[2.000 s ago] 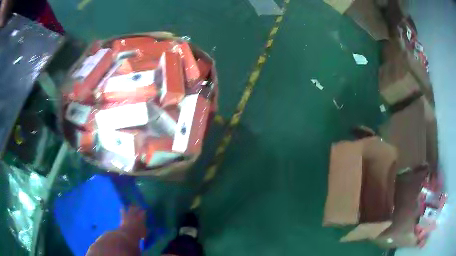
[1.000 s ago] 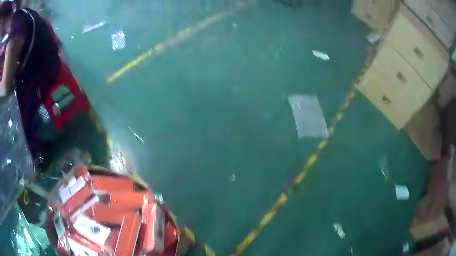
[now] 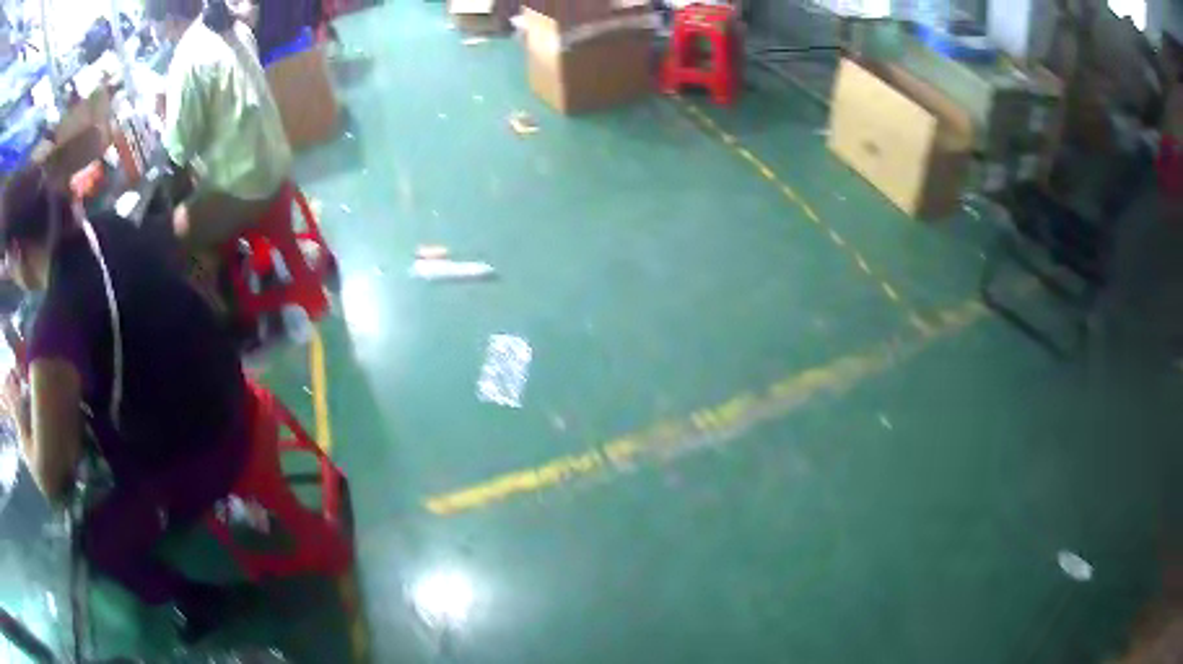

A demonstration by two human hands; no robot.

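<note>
Neither my left hand nor my right hand is in the picture. Nearest in front of me is the green factory floor [image 3: 727, 545] with a worn yellow line [image 3: 701, 422] across it. A crumpled clear or whitish piece of plastic [image 3: 503, 370] lies flat on the floor near the middle. A long white scrap [image 3: 452, 270] lies beyond it. The picture is somewhat blurred.
A seated person in dark clothes [image 3: 156, 350] is at the left on a red stool [image 3: 292, 499]. Another in a light top [image 3: 227, 110] sits beyond on a red stool. Cartons [image 3: 590, 59] stand at the back, one [image 3: 895, 136] at right. A dark metal frame [image 3: 1038, 279] stands right.
The view has swung up and away from the round container of orange and white boxes, now out of view. My hand, seen over the blue stool two seconds ago, is gone.
</note>
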